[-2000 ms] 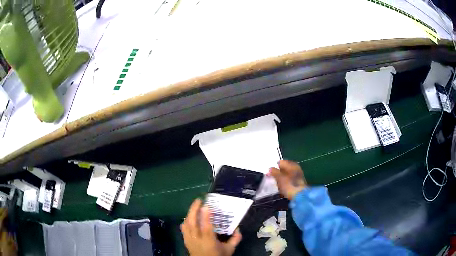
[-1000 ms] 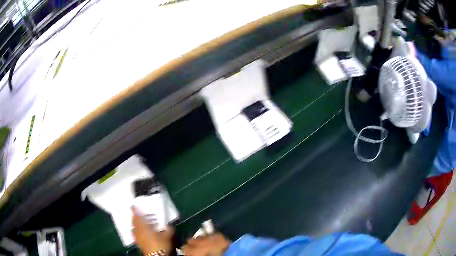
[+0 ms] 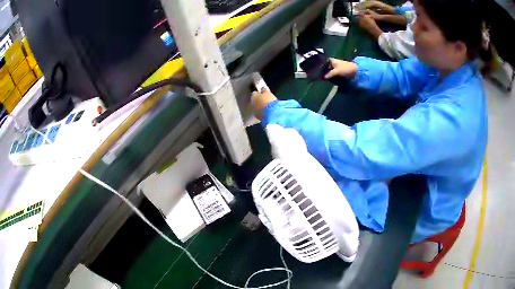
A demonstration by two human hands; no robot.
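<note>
Neither of my hands is in the picture. Nearest in front of me, an open white retail box (image 3: 176,214) stands on the dark green belt (image 3: 141,265), its lid raised with a small green tab at the top edge. A phone (image 3: 208,198) lies in it on the right side, its black camera end toward the shelf and white printed film over the rest. A white desk fan (image 3: 299,209) stands right of the box. Part of another white box (image 3: 87,279) is cut off by the bottom edge.
A white post (image 3: 206,79) rises behind the box. A white cable (image 3: 141,217) hangs across the view and loops near the fan. A person in blue sleeves (image 3: 372,141) sits beyond the fan on a red stool (image 3: 435,254), holding a dark phone (image 3: 315,63). A power strip (image 3: 56,132) lies on the upper shelf.
The view has swung right along the line. My hands and the phone box they were at have left the picture. The desk fan and the seated person now appear larger and nearer.
</note>
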